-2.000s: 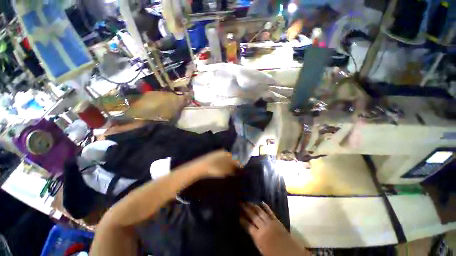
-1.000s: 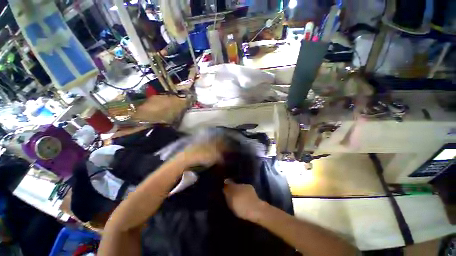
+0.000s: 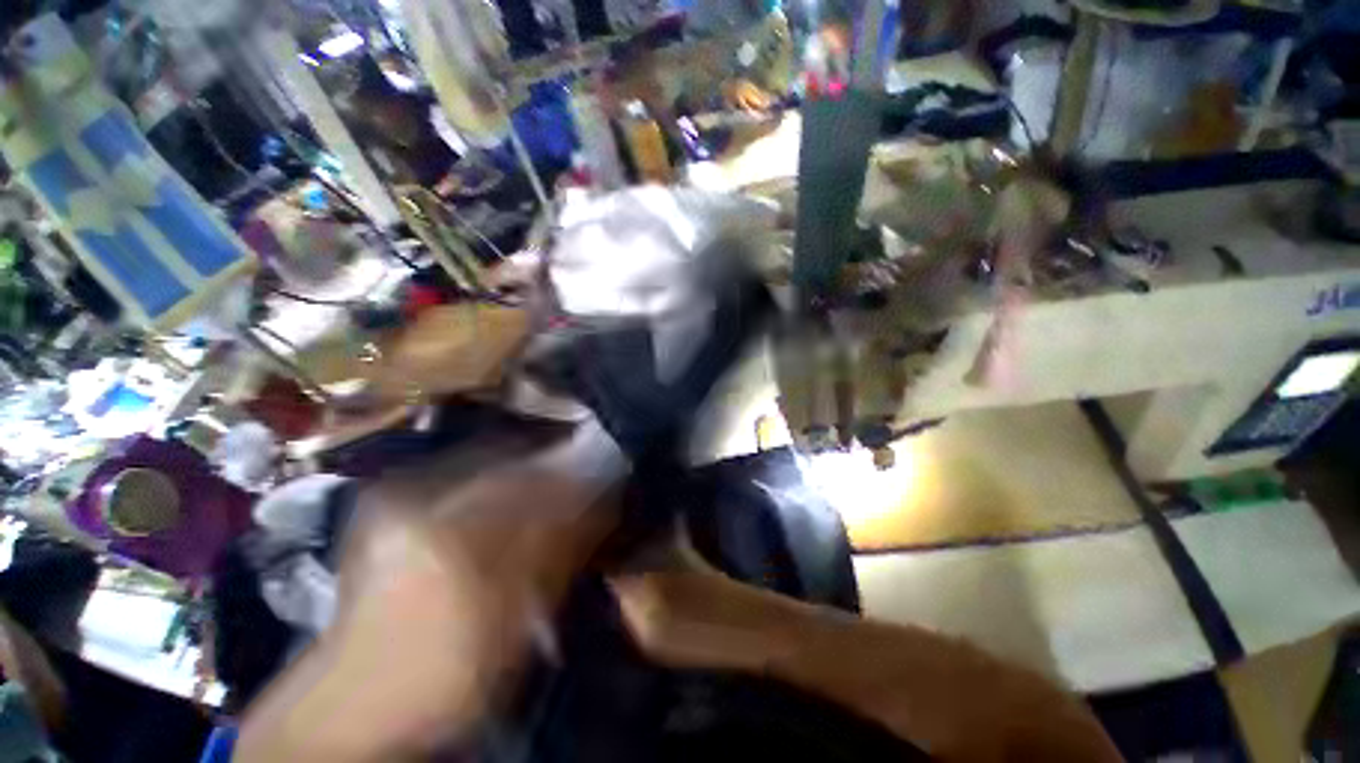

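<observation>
A black garment (image 3: 641,395) with a grey part is bunched and partly raised left of the sewing machine head (image 3: 1163,336), blurred by motion. More of it lies over the machine bed's left edge and towards me. My left hand (image 3: 545,514) is strongly blurred over the cloth; its fingers cannot be made out. My right hand (image 3: 656,608) is closed at the garment's black cloth, lower and to the right, with fingertips partly hidden. The needle area (image 3: 873,455) is brightly lit, and the cloth lies left of it.
The cream bed (image 3: 1014,596) has a dark strap across it. A dark green-grey cylinder (image 3: 835,187) stands above the head. A lit control panel (image 3: 1298,395) is at right. A purple round-dialled object (image 3: 149,504), brown board (image 3: 455,350) and white cloth heap (image 3: 627,246) are at left and behind.
The garment's black and grey part has swung up and back, above my hands. Both hands have shifted over the cloth. The camera view has turned slightly, moving the machine left and up.
</observation>
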